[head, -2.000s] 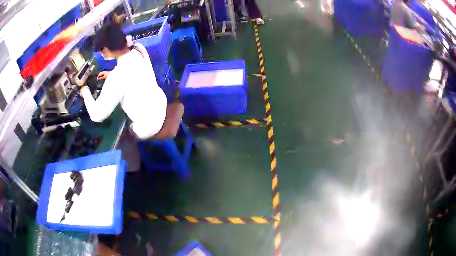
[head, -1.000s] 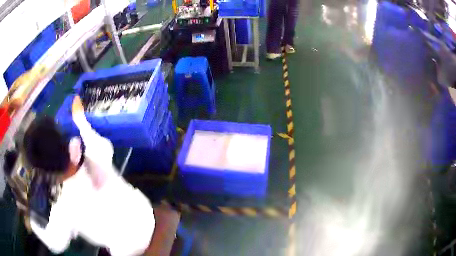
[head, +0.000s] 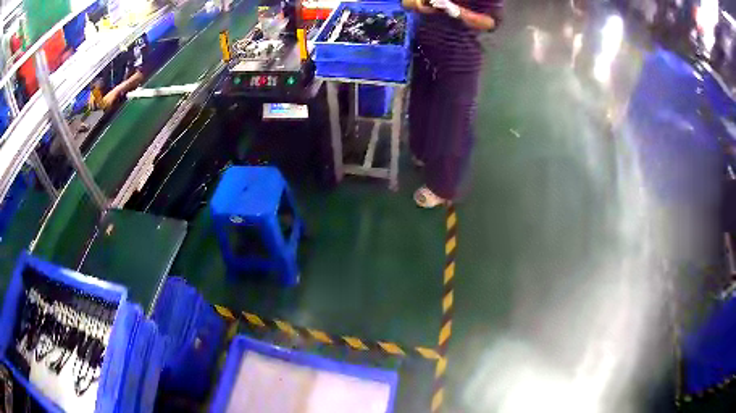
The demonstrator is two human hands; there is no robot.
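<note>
Neither of my hands is in the picture. Nearest in front of me, at the bottom, is a blue bin with a pale flat surface inside, cut off by the lower edge. To its left, a tilted blue tray holds rows of small dark corded units on a white layer. More blue bins are stacked beside it. A blue stool stands on the green floor further ahead.
A person in dark clothes stands ahead beside a blue tray of dark items on a metal stand. A machine with a display is left of it. A green line bench runs along the left. Yellow-black tape marks the floor.
The view has moved forward along the aisle. The seated person in white has left the picture at the lower left. The stool, bins and standing person appear nearer.
</note>
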